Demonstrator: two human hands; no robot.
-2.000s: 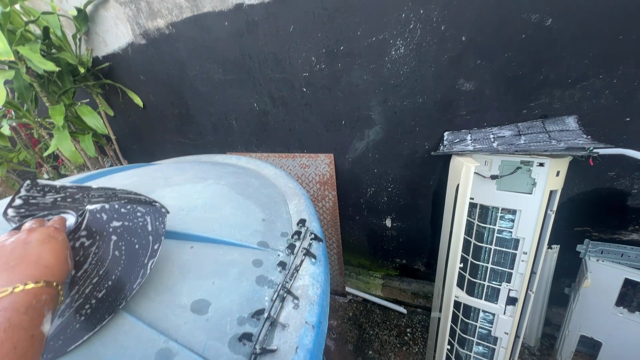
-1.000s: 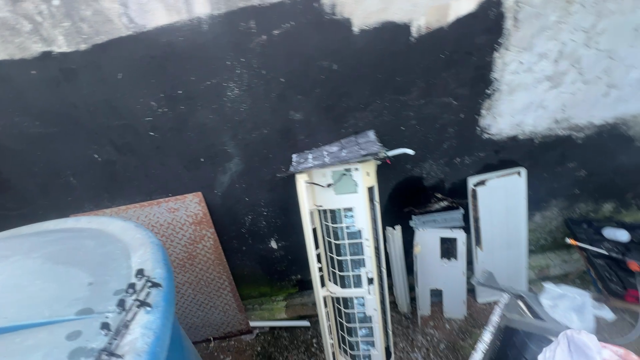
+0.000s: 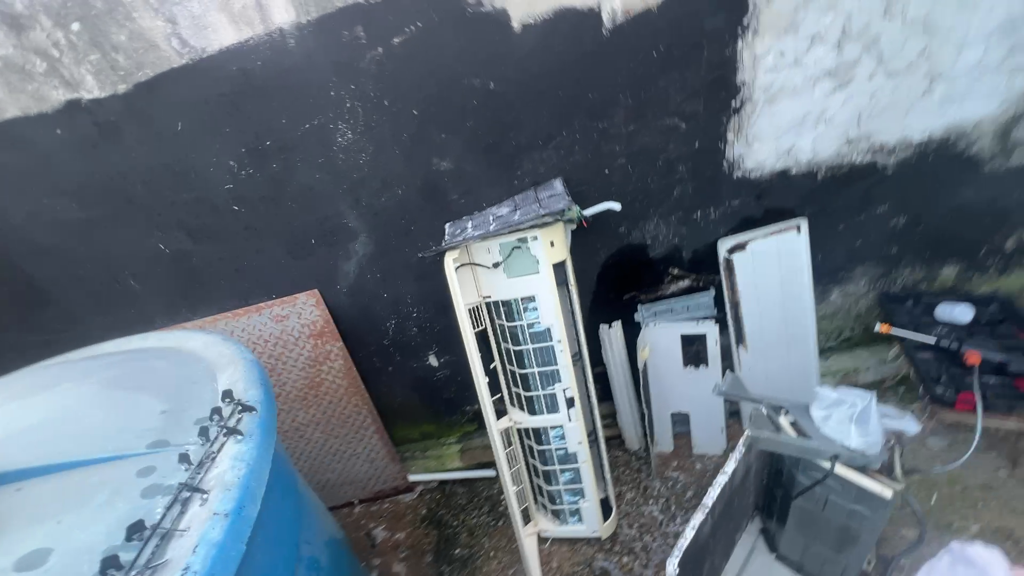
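Neither of my hands shows in the head view now. At the lower left stands a blue drum or tank with a pale lid (image 3: 104, 384); dark wet spots mark the lid, and a thin strip with small black clips (image 3: 188, 484) lies along its right side. The white casing of a split air conditioner's indoor unit (image 3: 534, 376) stands on end near the middle, leaning by the black-painted wall. A wrinkled dark sheet (image 3: 512, 212) rests on its top, and a short white pipe end (image 3: 602, 208) sticks out beside it.
A rusty tread-plate sheet (image 3: 312, 392) leans behind the drum. Right of the casing stand a cut white panel (image 3: 688, 384) and a taller white panel (image 3: 776, 304). An open metal housing (image 3: 712, 512), a white plastic bag (image 3: 848, 416) and a sprayer wand with orange fittings (image 3: 912, 333) are farther right.
The view has swung far to the right. My hand, which was on a soapy dark sheet over the lid two seconds ago, is out of sight, as is that sheet.
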